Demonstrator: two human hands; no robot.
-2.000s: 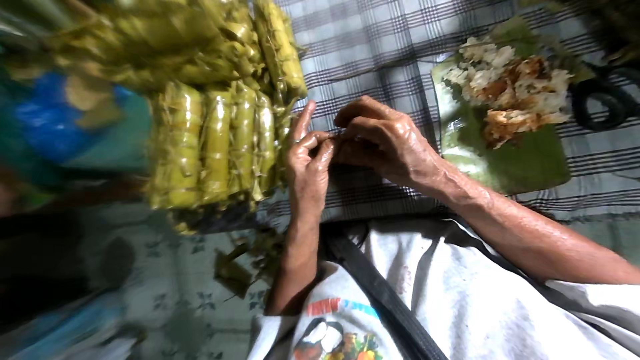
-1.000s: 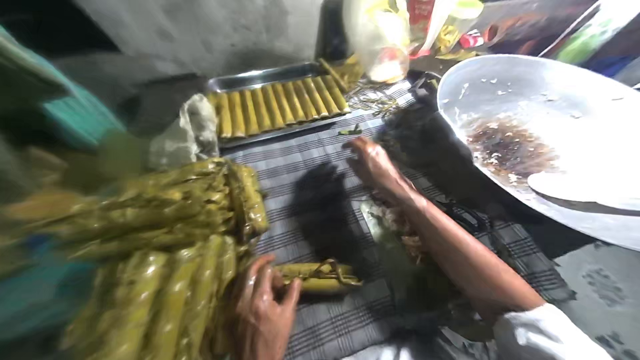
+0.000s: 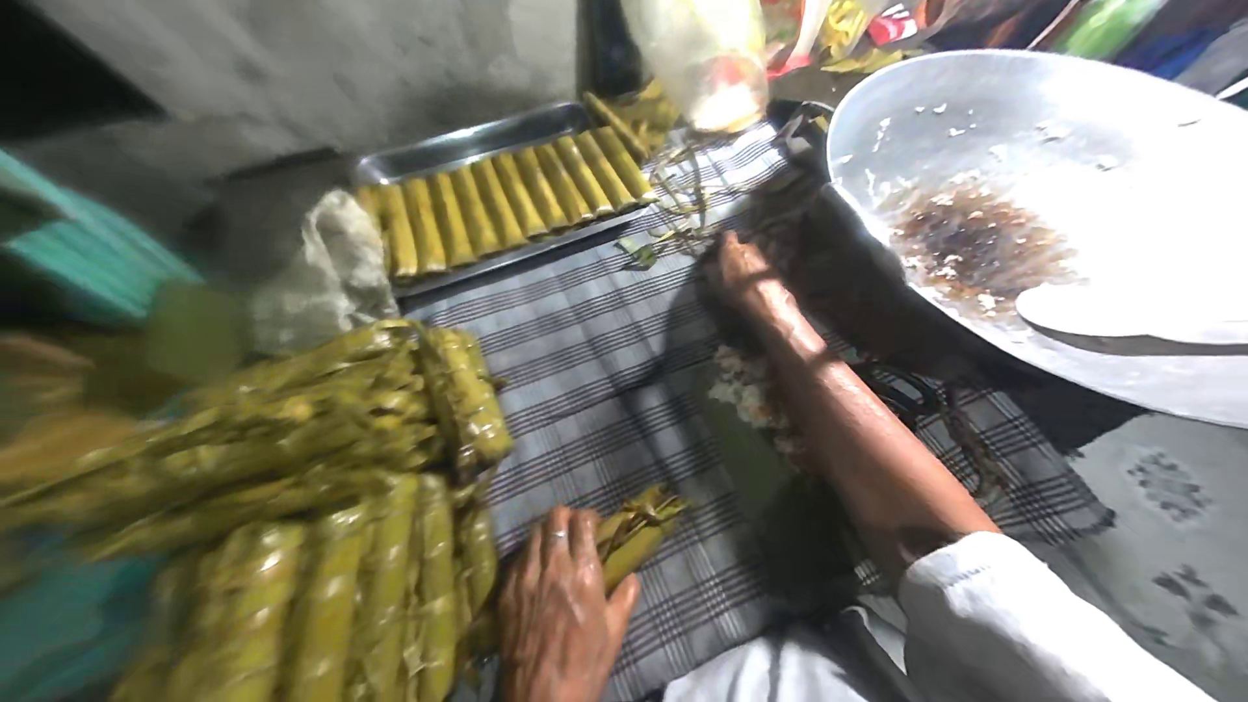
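My left hand [image 3: 565,600], with a ring on one finger, rests over a leaf-wrapped roll [image 3: 636,536] on the checked cloth [image 3: 585,390]; the roll's tied end shows past the fingers. Piles of tied leaf-wrapped bundles [image 3: 331,575] lie just left of that hand. My right arm reaches forward across a green leaf [image 3: 741,458] bearing white rice [image 3: 741,385], which it partly covers. My right hand [image 3: 746,261] is near thin leaf strips [image 3: 687,195] beside the large metal pan; its fingertips are blurred, and whether they hold anything is unclear.
A metal tray [image 3: 468,146] with a row of leaf-wrapped rolls stands at the back. A large metal pan [image 3: 1014,73] with brown and white food and a pale paddle [image 3: 1131,312] is at right. Crumpled plastic [image 3: 336,263] sits left of the tray, a plastic bag [image 3: 702,58] behind.
The view has swung forward from a close view of both hands together. My right hand has since reached away, and my left hand is on a roll beside the bundles.
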